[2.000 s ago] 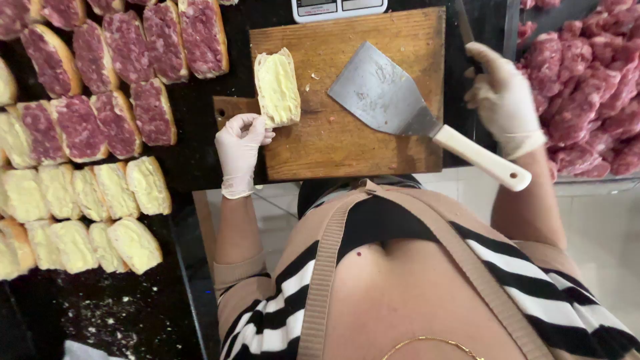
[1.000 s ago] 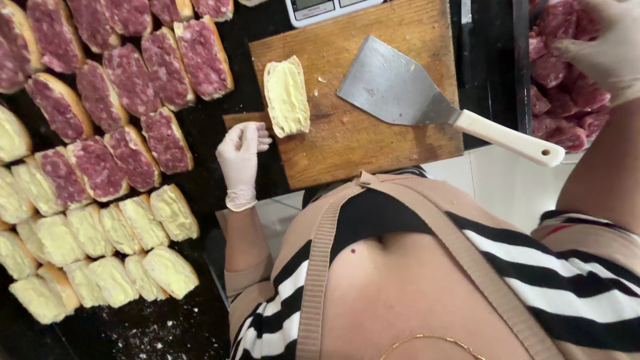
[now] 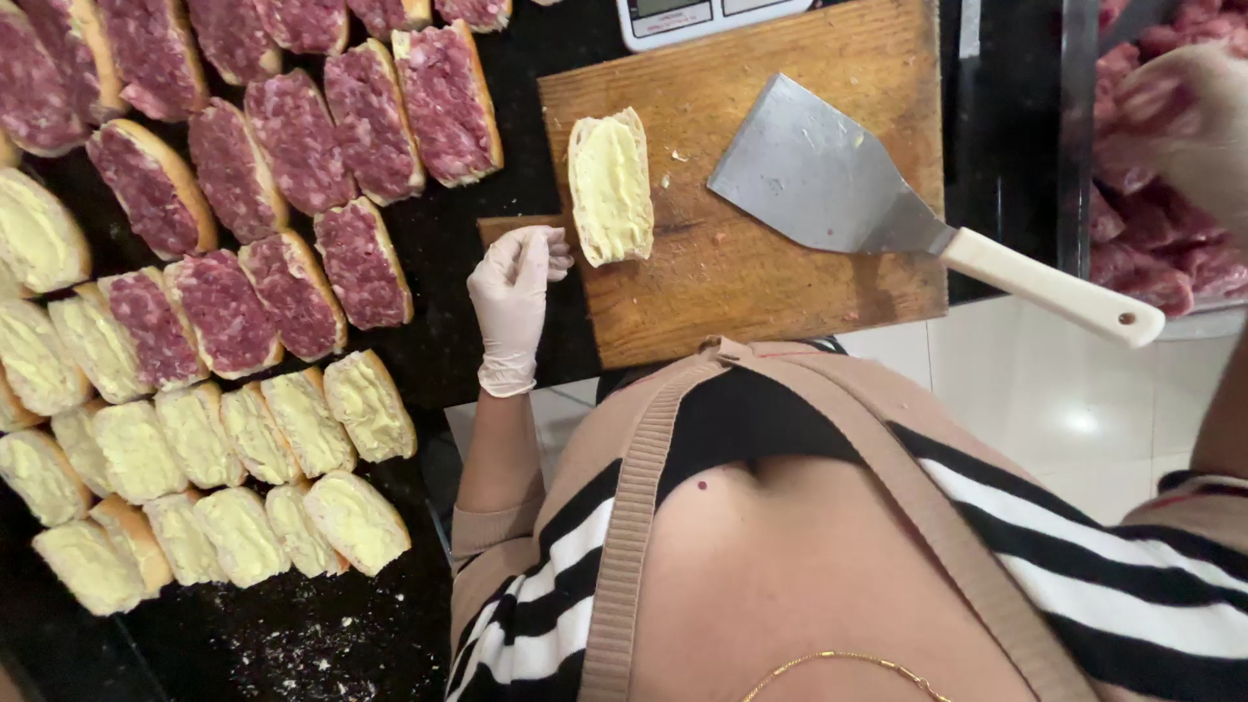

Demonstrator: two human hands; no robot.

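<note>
A bread half spread with pale yellow spread [image 3: 611, 188] lies on the wooden cutting board [image 3: 682, 322]. Just left of it, over the board's handle, is my left hand [image 3: 515, 292] in a white glove, fingers curled together with nothing seen in them. My right hand [image 3: 1185, 127], gloved and blurred, reaches into the raw meat [image 3: 1136, 249] in the tub at the right; its fingers are partly out of view, so its grip is unclear. A wide metal spatula [image 3: 819, 166] with a white handle rests on the board, its handle past the lower right edge.
Rows of bread halves topped with raw ground meat [image 3: 448, 102] cover the black counter's upper left. Below them lie several bread halves with only yellow spread [image 3: 370, 405]. A white kitchen scale [image 3: 682, 24] stands behind the board. Crumbs are scattered on the counter [image 3: 322, 634].
My right hand, earlier beside the board at a knife-like tool, has moved right to the meat tub. My left hand has let go of the bread half and sits just left of it.
</note>
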